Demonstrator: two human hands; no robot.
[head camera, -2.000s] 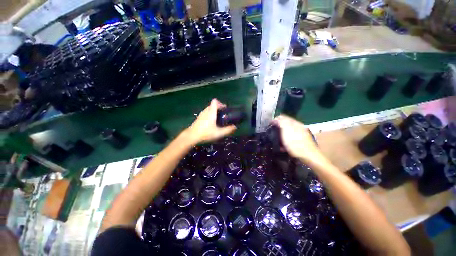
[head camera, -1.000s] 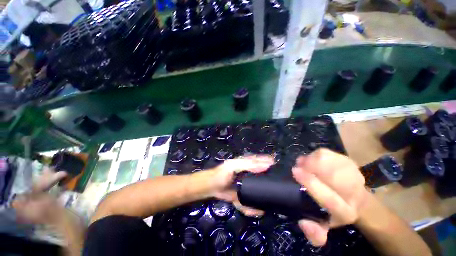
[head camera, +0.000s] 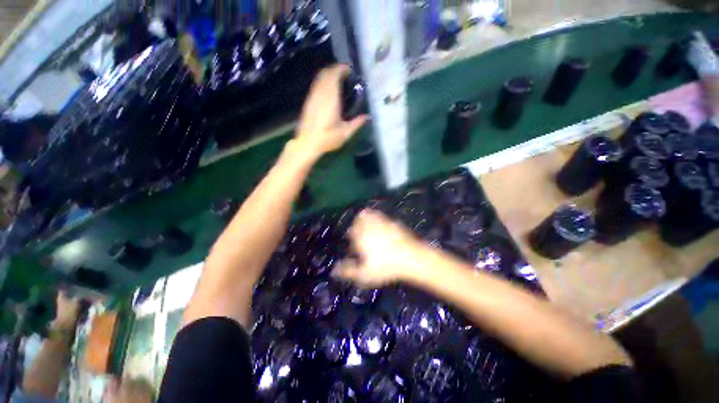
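My left hand (head camera: 322, 118) reaches over the green conveyor belt (head camera: 430, 146), beside the white upright. Its fingers and thumb are around a dark cylinder (head camera: 355, 96), partly hidden by the hand and blurred. Another dark cylinder (head camera: 366, 159) stands on the belt below it. My right hand (head camera: 382, 252) is blurred over the glossy black blister tray (head camera: 493, 228). Its fingers are bent and no unit shows in it, but the blur hides its grip. Glare on the round pockets makes their contents hard to tell.
Black cylinders (head camera: 512, 102) stand spaced along the belt. A cluster of upright cylinders (head camera: 650, 177) is on the brown board (head camera: 512, 201) at right. The perforated white upright (head camera: 386, 94) rises beside my left hand. Shiny trays (head camera: 126, 138) are stacked beyond. A neighbour's hand (head camera: 65, 311) is at left.
The cylinder held between both hands over the tray is no longer there. My left hand has moved up and away over the belt. My right hand has moved left over the tray. The view has shifted.
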